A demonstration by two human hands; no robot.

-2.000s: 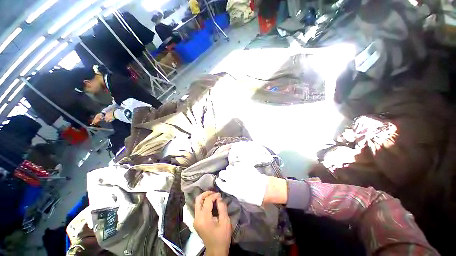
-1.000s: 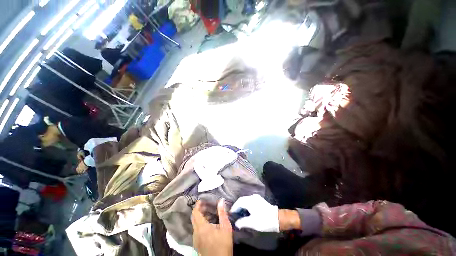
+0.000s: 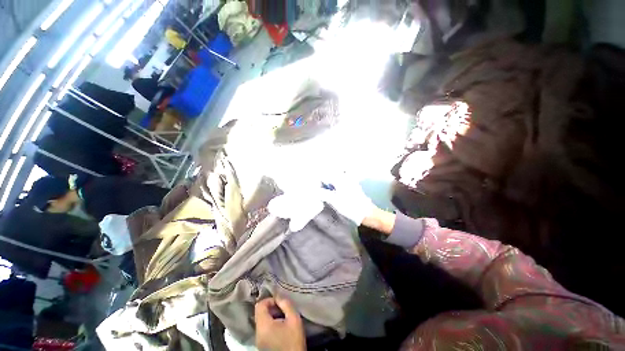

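Brown-grey trousers (image 3: pixel 315 257) with stitched seams lie bunched in front of me. My left hand (image 3: pixel 281 325), bare, is at the bottom centre with its fingers closed on a fold of them. My right hand (image 3: pixel 346 199), in a white glove, is at their far upper edge, partly washed out by glare. A small dark tool (image 3: pixel 329 186) shows at its fingertips; its shape is unclear. White cloth (image 3: pixel 295 209) lies over the trousers beside the glove.
Khaki garments (image 3: pixel 181 236) are heaped at left, with a pale inside-out one (image 3: pixel 161 312) nearer. A brown heap (image 3: pixel 507 137) fills the right. A flat garment (image 3: pixel 308 120) lies on the glaring table (image 3: pixel 370 137). A person (image 3: pixel 55 212) works at far left.
My gloved hand has moved up and away from my left hand to the far edge of the trousers, which now lie more spread. My left hand has moved slightly down. The view has shifted.
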